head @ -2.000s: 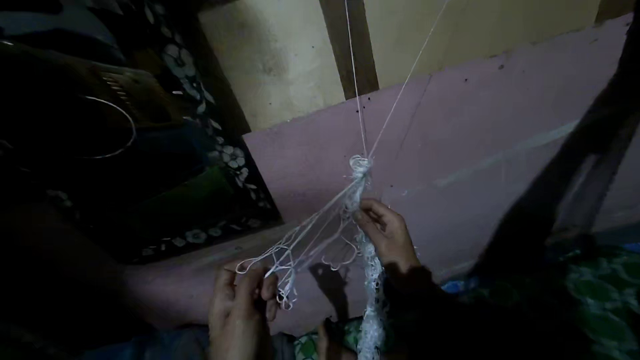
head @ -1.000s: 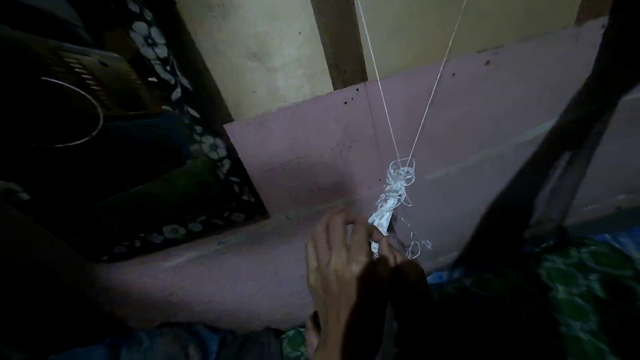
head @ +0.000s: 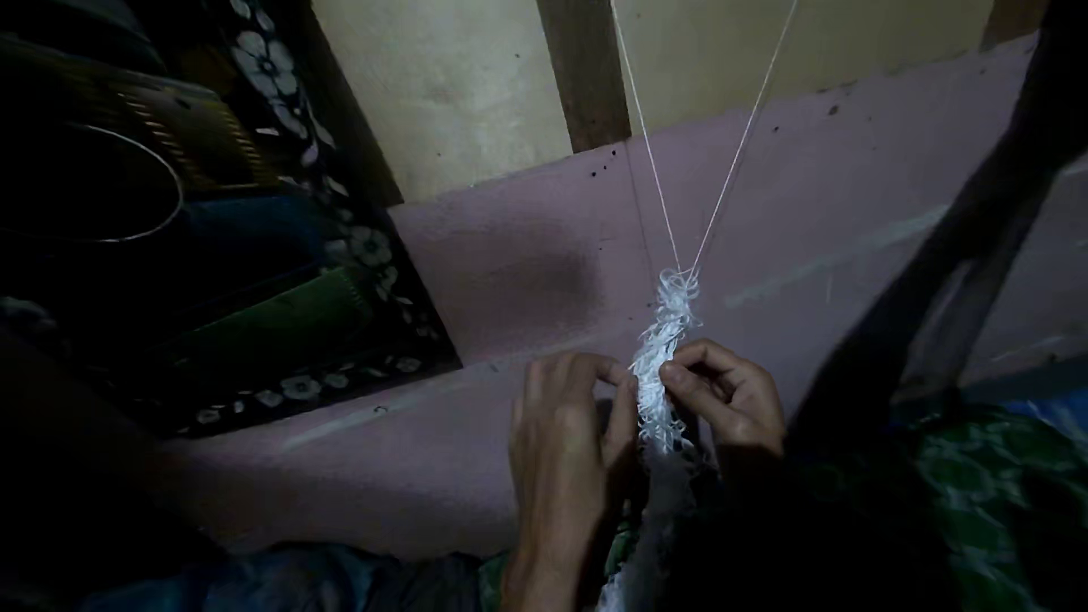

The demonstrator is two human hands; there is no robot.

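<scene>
A length of looped white cord work (head: 661,361) hangs from two thin white strings (head: 738,153) that spread apart upward in a V. At its left edge, my left hand (head: 569,442) pinches it between thumb and forefinger. My right hand (head: 731,395) grips the opposite edge at about the same height, thumb and fingertips on the loops. Below the hands the white piece runs down toward the bottom of the view, blurred and dim.
Behind is a pink and cream wall (head: 527,263) with a brown strip (head: 586,72). A dark panel with a white flower border (head: 370,246) is at the left, with a thin pale ring before it. Green patterned fabric (head: 977,501) lies lower right. Dark shadows cross the right side.
Two seconds ago my left hand held several loose cord loops out to the left; now it is at the white piece's edge, and those spread loops no longer show.
</scene>
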